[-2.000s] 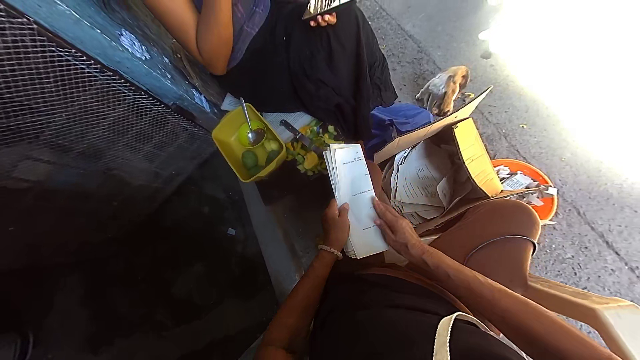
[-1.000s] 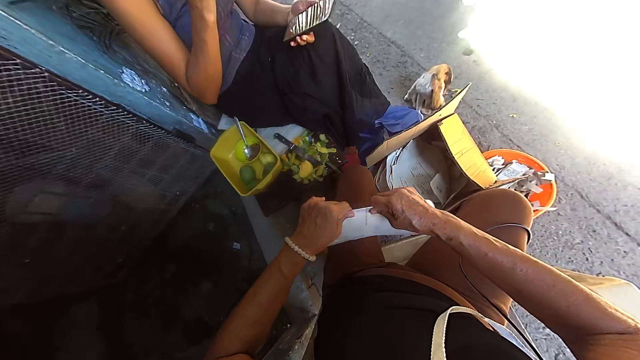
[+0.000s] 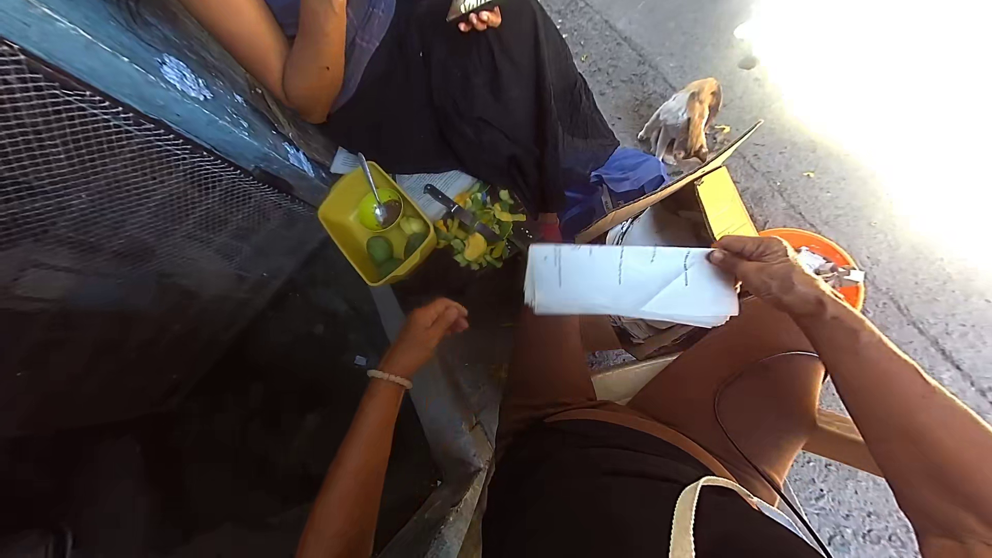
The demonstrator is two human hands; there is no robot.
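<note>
My right hand (image 3: 763, 271) grips the right end of a stack of folded printed paper sheets (image 3: 632, 283), held out flat above my lap. Left of the stack, my left hand (image 3: 430, 329) is raised with its fingers curled together, holding nothing that I can see; a beaded bracelet circles its wrist. Beyond that hand stands a yellow plastic container (image 3: 341, 232) with green fruit, a green bowl and a metal spoon (image 3: 370, 182). A knife with a black handle (image 3: 440, 195) lies on fruit peels (image 3: 477, 244) and printed paper beside it.
An open cardboard box (image 3: 728, 205) with papers stands behind the stack. To its right is an orange basin (image 3: 852, 294) with scraps. A small dog (image 3: 686, 116) is on the pavement. Another person sits across, holding a phone (image 3: 469, 8). Wire mesh (image 3: 116, 147) runs along the left.
Both hands were on the paper stack before. My left hand has let go and moved left; my right hand now holds the stack alone, extended sideways.
</note>
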